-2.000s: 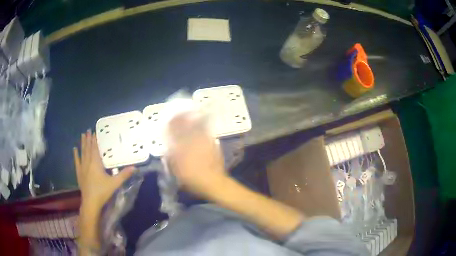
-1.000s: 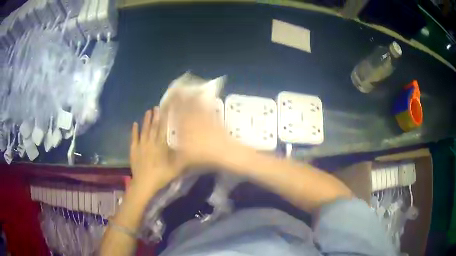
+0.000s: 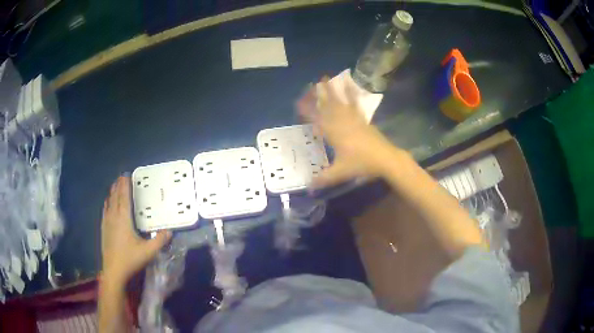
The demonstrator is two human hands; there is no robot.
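Note:
Three white power strips lie face up in a row on the dark bench: left (image 3: pixel 165 195), middle (image 3: pixel 230 183) and right (image 3: pixel 292 158). Their cords, in crumpled clear bags (image 3: pixel 228 270), hang over the front edge. My left hand (image 3: pixel 124 227) is spread against the left strip's outer side, its thumb at the near corner. My right hand (image 3: pixel 345 133), slightly blurred, is spread at the right strip's outer side, thumb near its lower right corner. A white wiping cloth (image 3: pixel 368 103) lies just beyond my right hand, beside the clear bottle (image 3: pixel 384 55).
Tape rolls (image 3: pixel 460 91) stand to the right of the bottle. A white card (image 3: pixel 258 53) lies at the back. Stacked strips with bagged cords (image 3: pixel 32 107) are at the far left. A red tote (image 3: pixel 16 315) is lower left, an open carton (image 3: pixel 404 260) lower right, both holding strips.
My right hand has stopped wiping over the strips and moved right and away. The cloth is now by the bottle. My left hand stays at the left strip. The view has shifted.

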